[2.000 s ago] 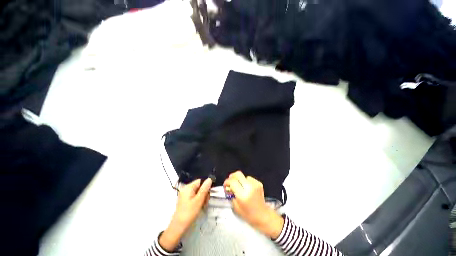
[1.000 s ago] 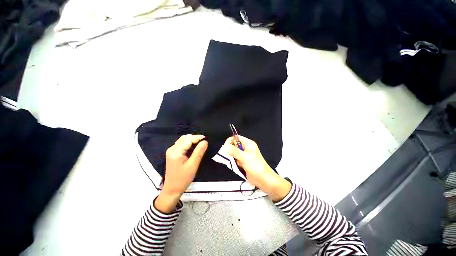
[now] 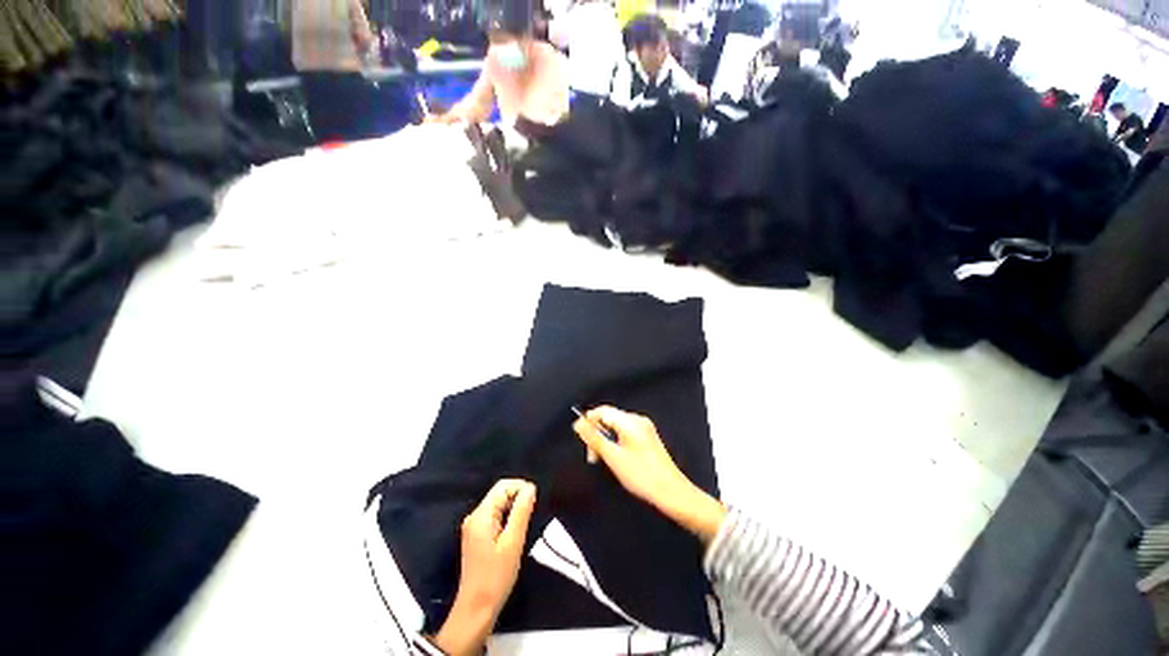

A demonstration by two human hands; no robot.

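Dark trousers (image 3: 615,372) lie folded on the pale table in front of me, with the white waistband lining (image 3: 391,564) along their left and near edges. A white flap with a thin dark line (image 3: 564,554) shows near the middle. My left hand (image 3: 500,538) is over the left part of the trousers, thumb and fingertips together; whether it pinches a thread cannot be seen. My right hand (image 3: 628,455) is above the middle of the cloth, closed around the thread snips (image 3: 592,420), whose thin tip sticks out to the left.
The pale table (image 3: 872,423) lies around the trousers. Dark garments are heaped at the far side (image 3: 769,192) and left (image 3: 103,538). White garments (image 3: 359,192) lie far left. A grey padded surface (image 3: 1051,538) is at the right. Several people are beyond the table.
The view has tilted up, showing people beyond the table. My right hand has left the white flap and moved forward over the cloth with the snips. My left hand remains over the trousers' left part.
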